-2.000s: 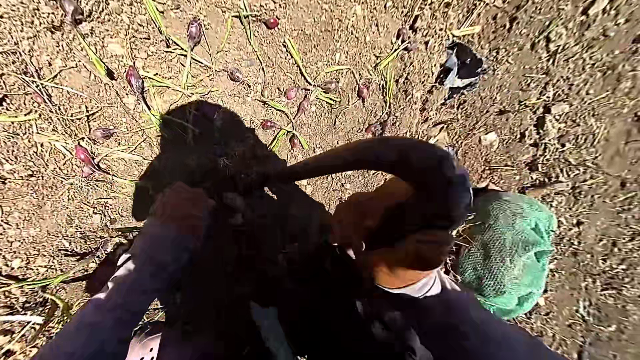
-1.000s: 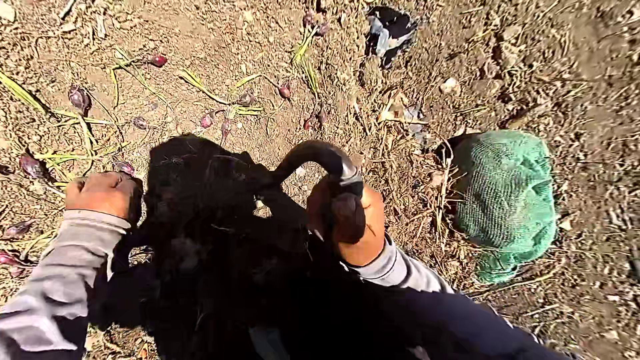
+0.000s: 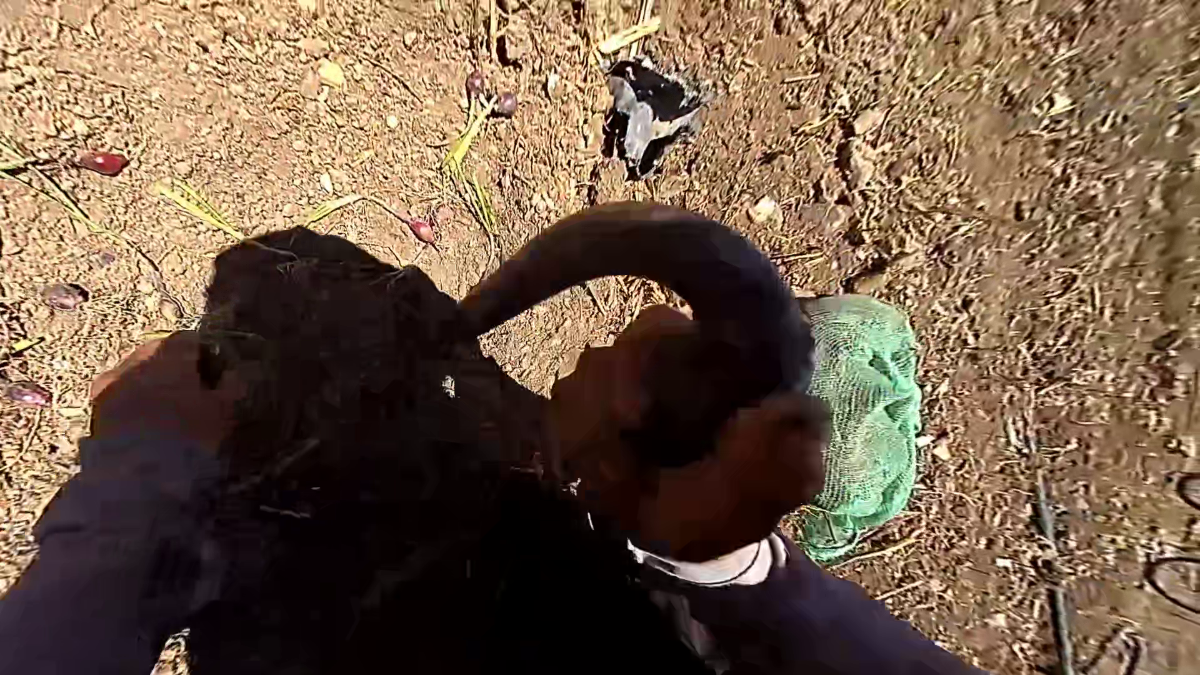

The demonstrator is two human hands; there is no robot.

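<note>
My right hand (image 3: 694, 441) is closed around the handle end of a curved, sickle-like tool (image 3: 656, 244). The tool arches up and to the left, and its far end is lost in dark shadow. My left hand (image 3: 169, 384) is low at the left, half in shadow; its fingers and anything in them cannot be made out. Near it on the soil lie red onions, one (image 3: 28, 394) just left of the hand and another (image 3: 66, 296) above it. A further small red onion (image 3: 422, 230) with its green leaf lies above the shadow.
A green mesh sack (image 3: 862, 412) rests on the soil right of my right hand. Black and grey scrap (image 3: 647, 117) lies beyond the tool. More onions (image 3: 103, 163) are scattered at the upper left. A thin dark hose or pipe (image 3: 1048, 534) runs along the lower right.
Since a second ago the curved tool and my right hand have come up closer to the camera. My left hand, sunlit near the onions then, is now mostly shaded.
</note>
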